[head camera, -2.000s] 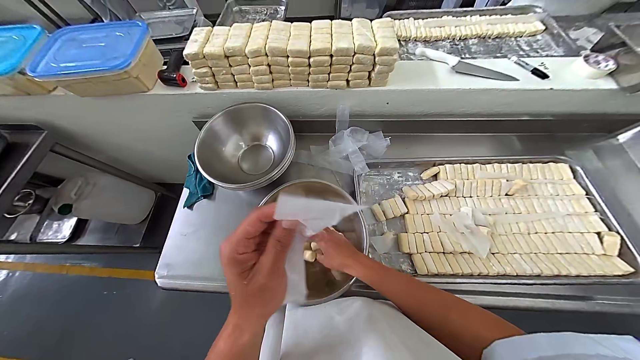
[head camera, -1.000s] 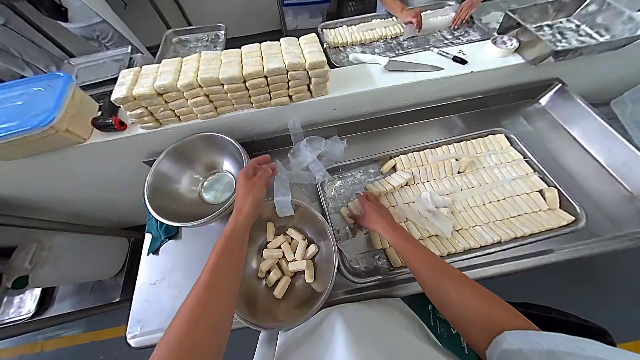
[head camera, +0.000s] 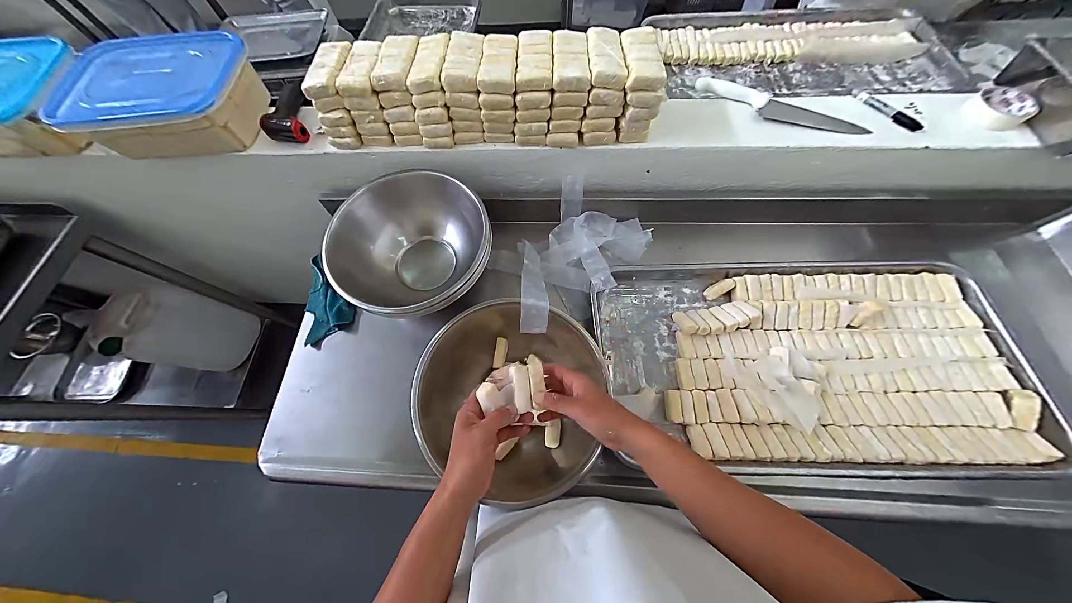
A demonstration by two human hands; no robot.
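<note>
Both my hands are over a steel mixing bowl [head camera: 444,435] at the table's front edge. Between them they hold a short row of pale dough sticks [head camera: 521,388]; my left hand [head camera: 487,427] grips its left side and my right hand [head camera: 569,394] its right. Other sticks lie in the bowl under and around my hands, partly hidden. To the right, a metal tray [head camera: 632,314] bears long rows of similar sticks, with crumpled translucent strips [head camera: 783,385] on top. More translucent strips [head camera: 590,243] lie in a tangle behind the bowl, one hanging over its rim.
Stacked steel bowls [head camera: 406,243] and a green cloth [head camera: 328,306] are at the left. On the ledge behind stand lidded tubs [head camera: 155,92], stacked dough blocks [head camera: 486,84], a knife [head camera: 783,107], a marker [head camera: 889,110] and a roll of tape [head camera: 1001,107]. Another tray [head camera: 837,75] lies beyond.
My right hand has moved from the tray's left side to over the bowl. My left hand has come down from the bowl's back rim, and both hands now hold dough sticks.
</note>
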